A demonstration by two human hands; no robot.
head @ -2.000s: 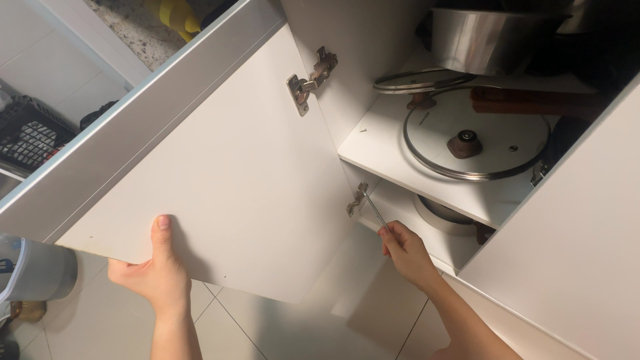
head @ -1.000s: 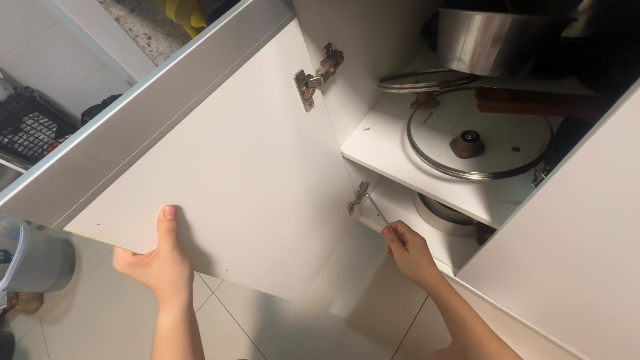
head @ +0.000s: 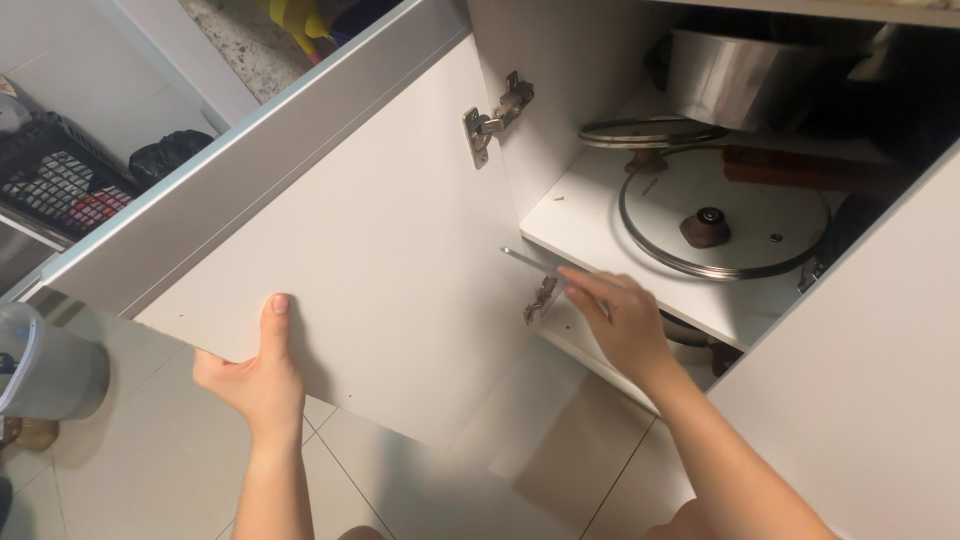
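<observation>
My left hand grips the lower edge of a white cabinet door, thumb on its inner face. Between the fingers of my right hand is a thin metal rod-shaped tool, perhaps a screwdriver or hex key; its tip points up and left in front of the door. Just below the tool is the lower hinge. The upper hinge joins the door and the cabinet side wall. A small screw lies on the cabinet shelf.
On the shelf rest a glass pan lid, a second lid and a steel pot. Another pan sits below. At the left are a plastic bucket on the tiled floor and a black basket.
My right hand has lifted the tool up and away from the lower hinge, where its tip was a second ago. My left hand keeps its hold on the door.
</observation>
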